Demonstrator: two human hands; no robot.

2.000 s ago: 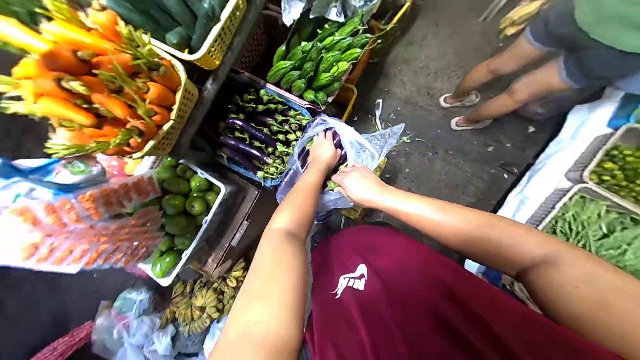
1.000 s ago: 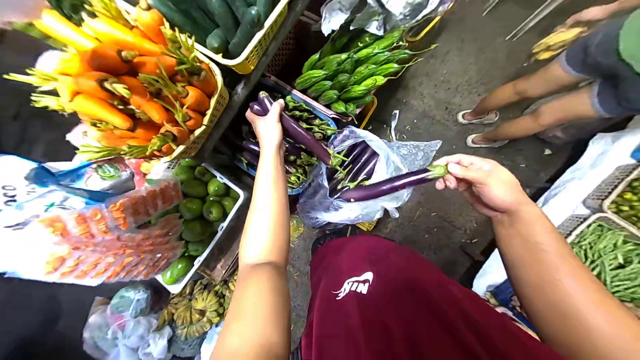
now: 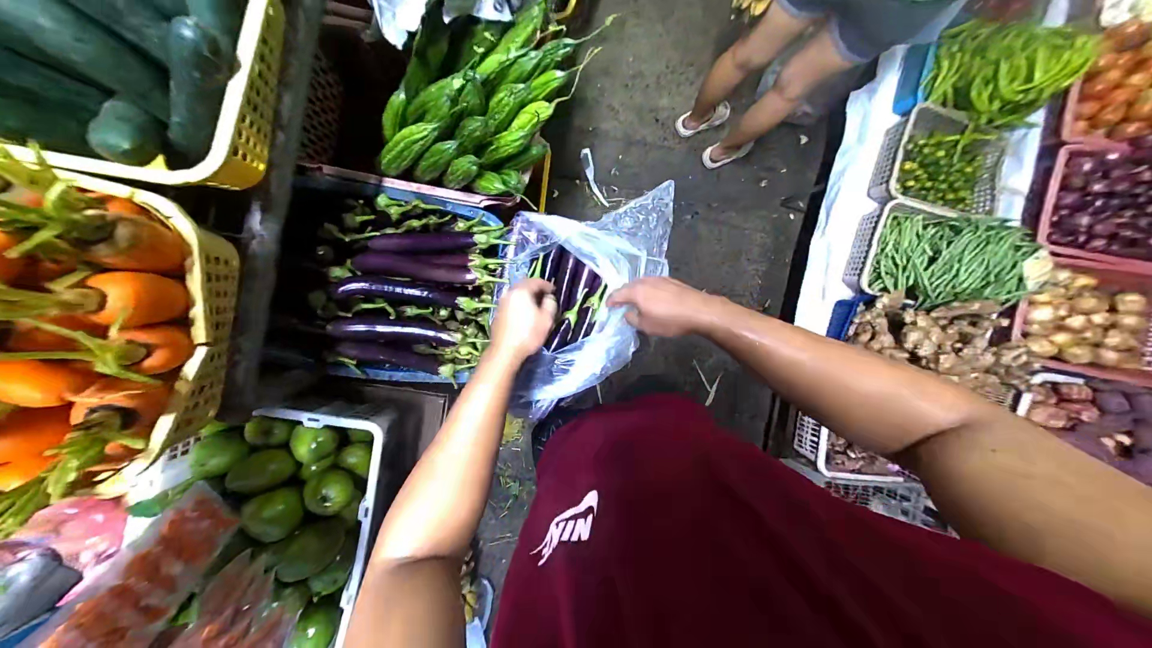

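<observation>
A clear plastic bag [image 3: 612,243] stands open in front of me with several purple eggplants [image 3: 569,286] inside, some stems showing. My left hand [image 3: 526,315] grips the bag's left rim, its fingers curled. The right rim is pinched by my right hand [image 3: 652,306]. Just left of the bag, a blue crate [image 3: 490,219] holds more eggplants [image 3: 396,292] lying side by side with their green stems toward the bag.
Bitter gourds [image 3: 477,117] fill a crate beyond the eggplants. At left are yellow baskets of carrots [image 3: 135,297] and dark green gourds, with a white crate of green mangoes [image 3: 274,513] nearer. A person's legs [image 3: 765,81] stand ahead. Vegetable crates [image 3: 954,252] line the right side.
One second ago each hand held an eggplant, the left over the crate and the right over the bag. Both hands are now on the bag's rim. The view has shifted toward the right-hand stall.
</observation>
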